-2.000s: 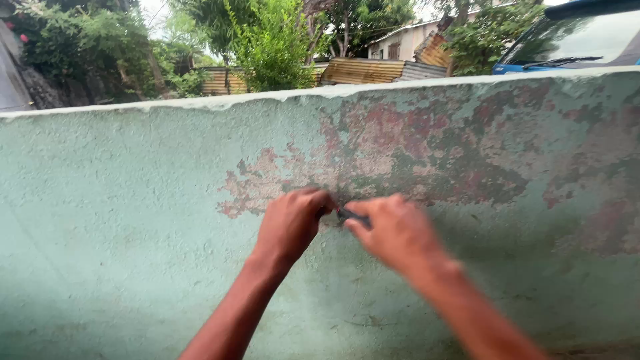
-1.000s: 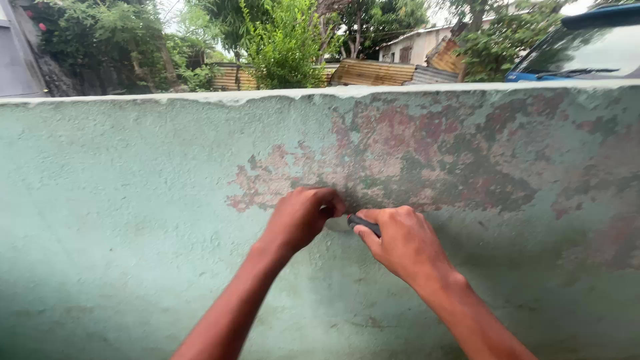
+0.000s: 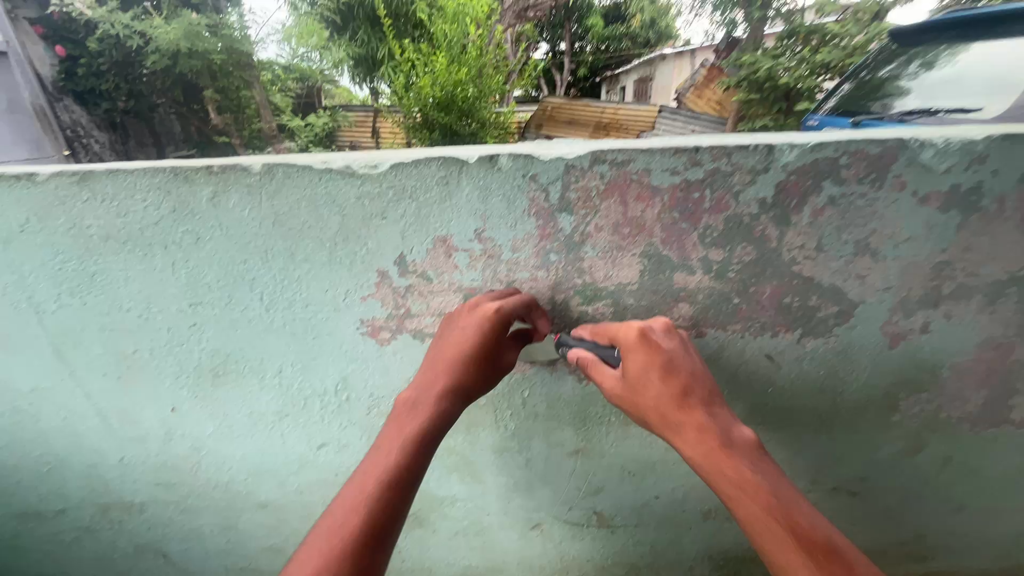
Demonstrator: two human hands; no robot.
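Note:
My right hand (image 3: 652, 368) is closed around the dark handle of a small hand tool (image 3: 588, 350), whose red-edged end points left toward my other hand. The tool's tip is too small to make out. My left hand (image 3: 484, 344) is just left of that end, thumb and fingers curled together at the tip; whether they pinch something cannot be told. Both hands are in front of a green painted wall (image 3: 240, 320), by the lower edge of a patch of peeled paint (image 3: 640, 232) showing pink and grey.
The wall's pale top edge (image 3: 320, 160) runs across the view. Beyond it are a leafy bush (image 3: 448, 80), rusty corrugated metal sheets (image 3: 592, 118), a pale building (image 3: 664, 76) and a blue vehicle (image 3: 920, 76) at the right.
Both hands stay close together at the same part of the wall. The handle, partly covered by my right hand two seconds ago, shows more now.

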